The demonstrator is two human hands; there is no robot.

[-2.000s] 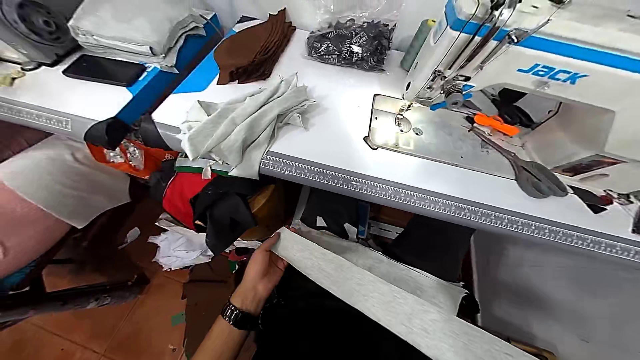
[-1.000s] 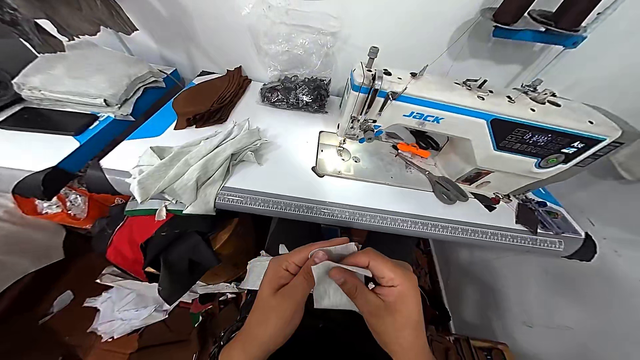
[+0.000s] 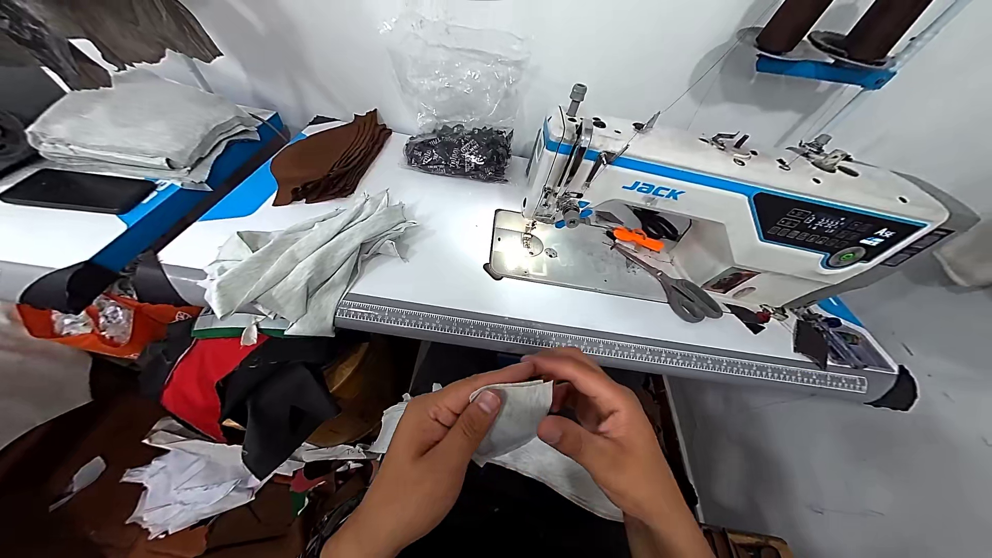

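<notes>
A light grey fabric piece [image 3: 515, 422] is held up below the table's front edge. My left hand [image 3: 446, 434] pinches its left part, thumb on top. My right hand [image 3: 601, 426] curls around its upper right corner, with the fingertips partly hidden behind the cloth. More of the pale fabric hangs below, over my dark-clothed lap. Beyond my hands stands a Jack sewing machine [image 3: 728, 201], its light shining on the needle plate [image 3: 531, 244]. Scissors with grey handles [image 3: 682, 298] and an orange-handled tool [image 3: 637, 239] lie at the machine bed.
Grey fabric pieces [image 3: 298, 260], brown cut pieces [image 3: 329, 163] and a plastic bag of black labels [image 3: 459, 153] lie left of the machine. A folded grey stack [image 3: 139, 128] and a black phone [image 3: 77, 191] are farther left. A measuring tape [image 3: 604, 346] runs along the table edge.
Two seconds ago one hand held a long grey strip at its end. Both hands now hold the fabric together in front of me. The view has shifted to the right.
</notes>
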